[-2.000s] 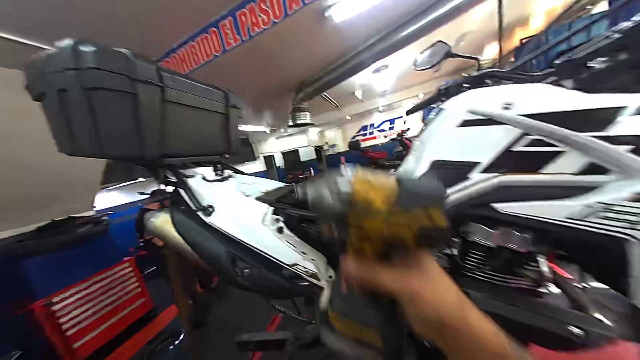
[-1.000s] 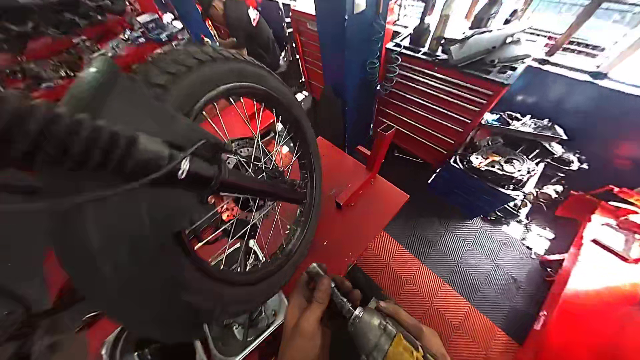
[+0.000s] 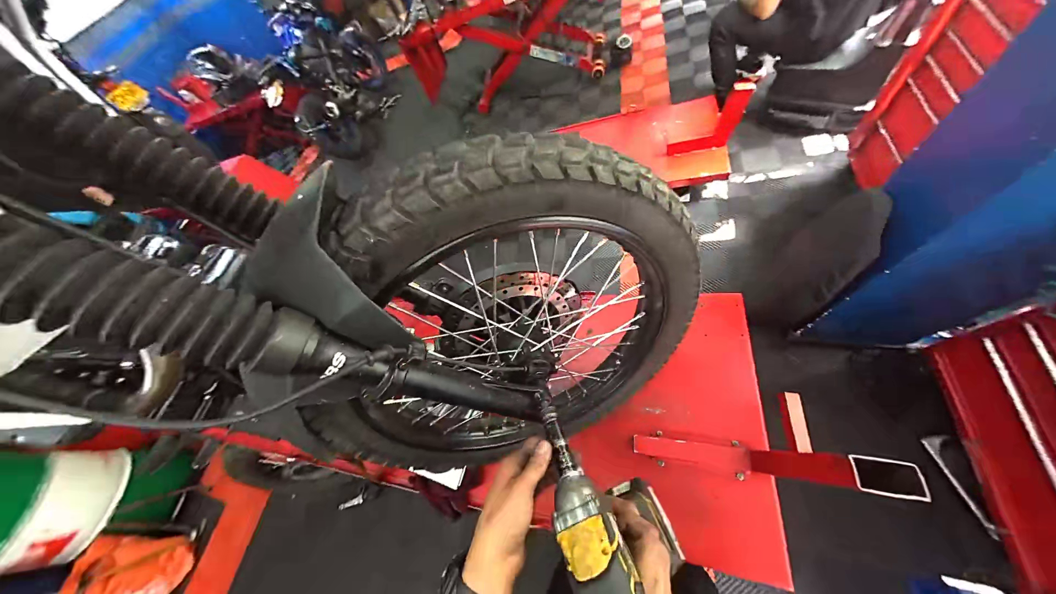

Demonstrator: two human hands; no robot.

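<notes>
My right hand (image 3: 646, 536) is closed on a yellow and black cordless impact driver (image 3: 586, 532) at the bottom centre. A socket with extension (image 3: 559, 441) runs up from its nose and meets the lower end of the black fork leg (image 3: 470, 391) at the axle. My left hand (image 3: 513, 507) is beside the extension, its fingertips close to it; whether they touch it cannot be told. The spoked front wheel (image 3: 528, 177) with its knobbly tyre fills the middle, a brake disc (image 3: 528, 285) behind the spokes. Black rubber gaiters (image 3: 157, 305) cover the upper fork.
The wheel is above a red lift platform (image 3: 701, 396) with a red bracket (image 3: 701, 450). A blue post (image 3: 932, 239) and red tool cabinets (image 3: 1002, 437) stand at right. A person in dark clothing (image 3: 792, 37) is at the upper right. A green and white drum (image 3: 74, 503) stands lower left.
Two seconds ago the driver was up beside the motorcycle's white bodywork; one second ago it was below the wheel, away from the fork. Now its socket end is at the axle. The view has swung greatly.
</notes>
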